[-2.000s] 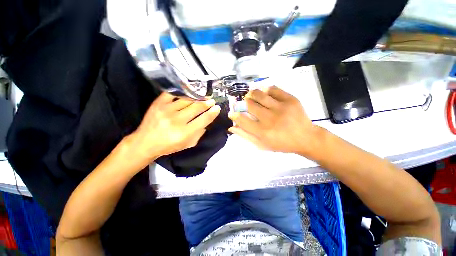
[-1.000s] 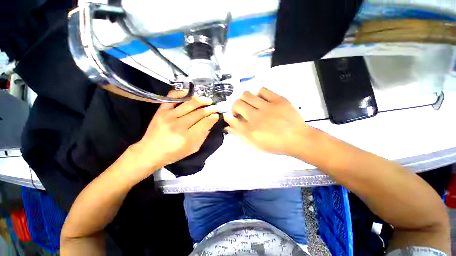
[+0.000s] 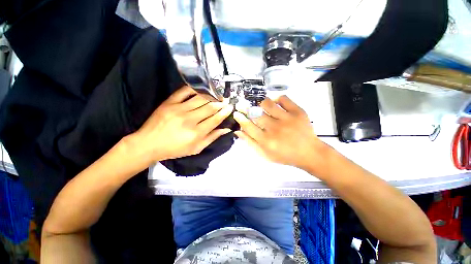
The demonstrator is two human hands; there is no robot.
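Observation:
The black garment (image 3: 88,98) is heaped left of the needle and hangs off the table's front edge. My left hand (image 3: 183,126) lies on its edge, fingertips pressing the cloth by the presser foot (image 3: 232,98). A small black part of the cloth (image 3: 199,160) shows below my left hand. My right hand (image 3: 281,131) is just right of the needle, thumb and fingertips bent together at the cloth's edge, close to my left fingertips. My fingers hide most of the contact with the cloth. The white sewing machine (image 3: 248,15) with a blue stripe stands above my hands.
A smartphone (image 3: 356,111) lies right of my right hand. Red-orange scissors handles (image 3: 459,147) are at the table's right end. A black strip (image 3: 397,41) hangs over the machine. A measuring scale (image 3: 258,190) runs along the front edge. A blue crate (image 3: 316,227) is below.
The view has shifted, so the machine and the black strip sit further right in the picture. Both hands stay at the needle, with only small changes of the fingers.

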